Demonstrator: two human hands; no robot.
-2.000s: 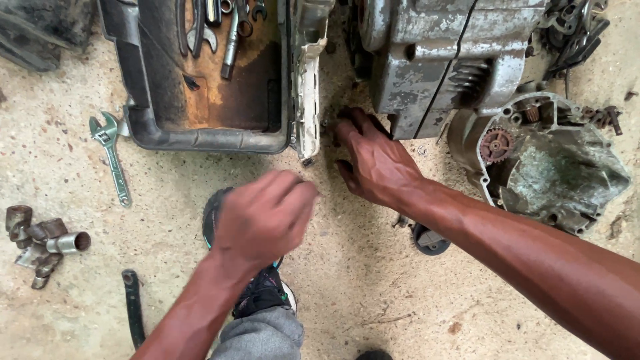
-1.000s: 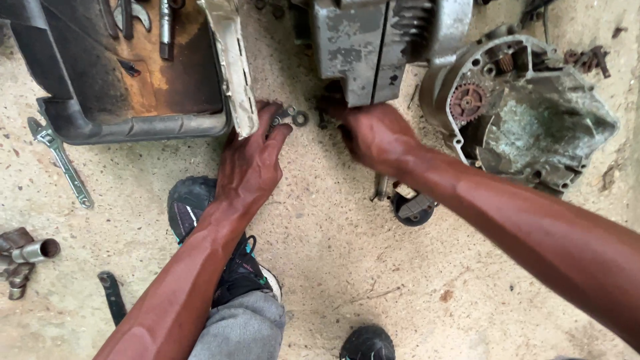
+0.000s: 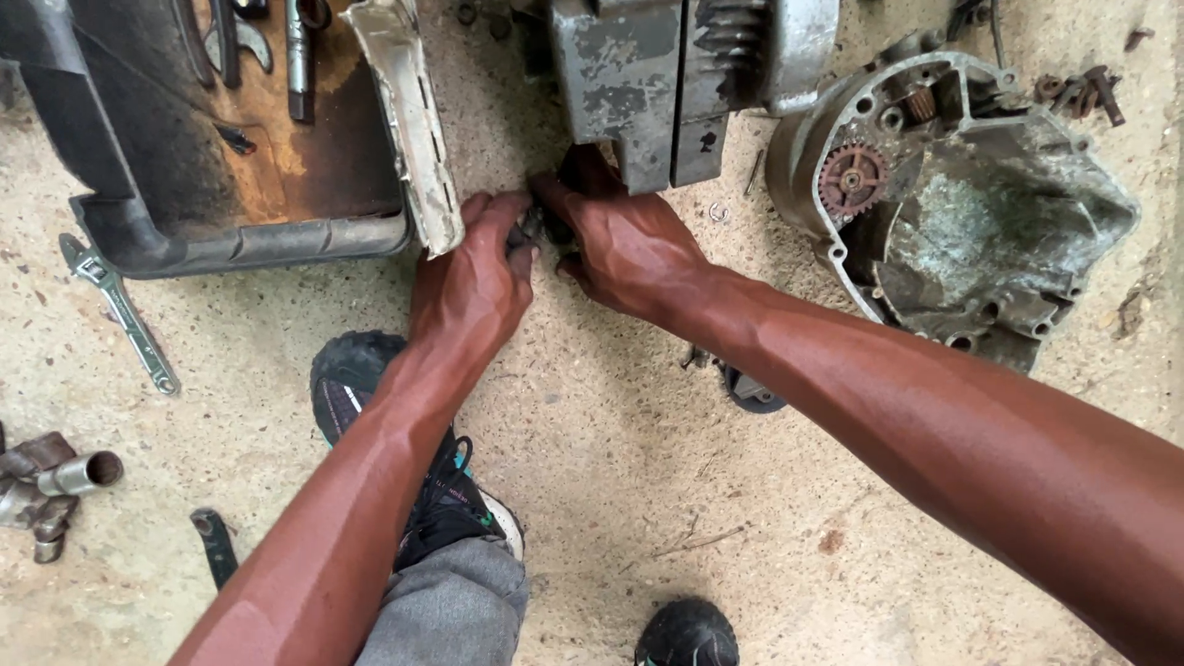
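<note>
My left hand (image 3: 476,264) has its fingers curled on a small dark part (image 3: 525,229), beside the cracked, pale plastic edge (image 3: 430,157) at the black tray. Close to its right, my right hand (image 3: 624,227) reaches to the floor under the lower edge of a grey metal engine block (image 3: 624,92). Its fingertips are at dark parts in shadow; whether it grips one cannot be told. Right of the block lies an open engine cover casting (image 3: 999,222) with a rusty gear wheel (image 3: 853,179) in it.
The black plastic tray (image 3: 277,242) holds pliers (image 3: 222,42) and other hand tools. An adjustable wrench (image 3: 125,310), metal pipe sockets (image 3: 79,474) and a dark strip (image 3: 215,548) lie at left. Rusty bolts (image 3: 1101,92) sit at upper right. A round black part (image 3: 754,393) is below my right forearm.
Two seconds ago my left hand was raised away from the right one; one second ago it was at a small ringed metal part on the floor. Now both hands are close together.
</note>
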